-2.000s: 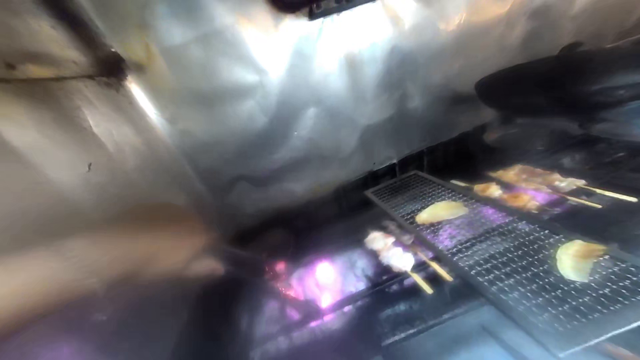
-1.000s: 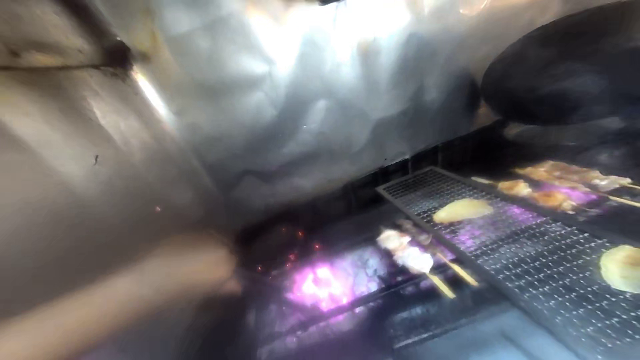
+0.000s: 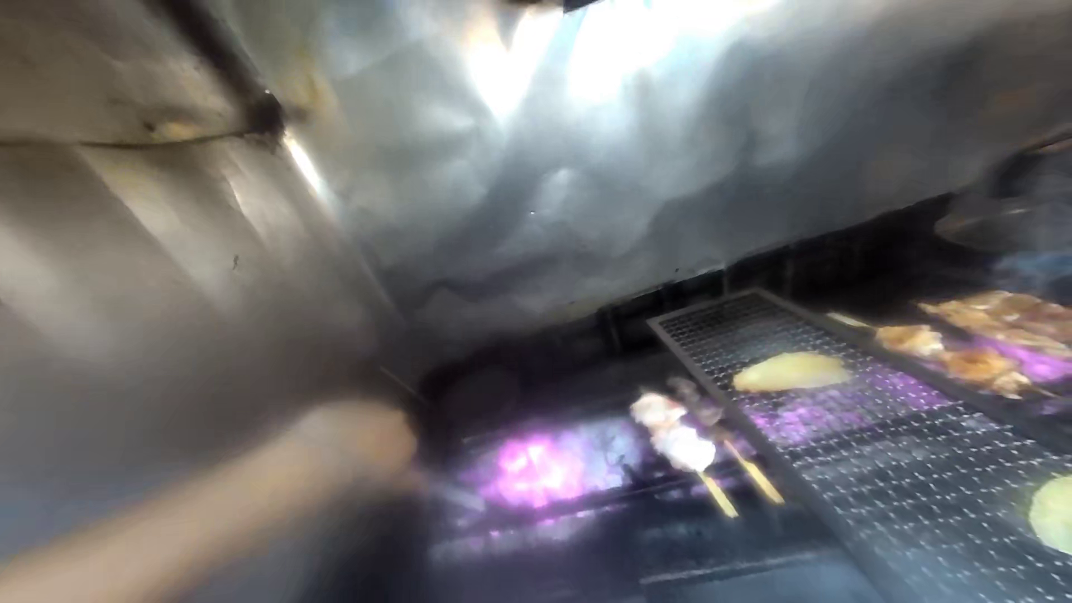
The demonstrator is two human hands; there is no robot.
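Observation:
My left hand point(image 3: 368, 444), strongly blurred, is at the lower left beside the grill's glowing coals point(image 3: 536, 473). A dim elongated object seems to extend from it toward the coals; its kind and the grip are too blurred to tell. My right hand is out of view. Right of the coals, a skewer of pale meat point(image 3: 674, 431) lies over the grill beside a darker skewer point(image 3: 699, 402). On the wire mesh grate point(image 3: 904, 469) rest a pale, flat half-round food piece point(image 3: 791, 371) and another point(image 3: 1053, 512) at the right edge.
Browned meat skewers point(image 3: 971, 356) lie over glowing coals to the right of the grate. A crumpled metal sheet wall point(image 3: 586, 193) rises behind the grill, with a metal side panel point(image 3: 167, 276) at the left. A dark, blurred object point(image 3: 1022, 201) is at the far right, behind the browned meat.
The large dark round object at the upper right no longer shows in the same place. The left hand stays low at the left beside the coals, blurred throughout.

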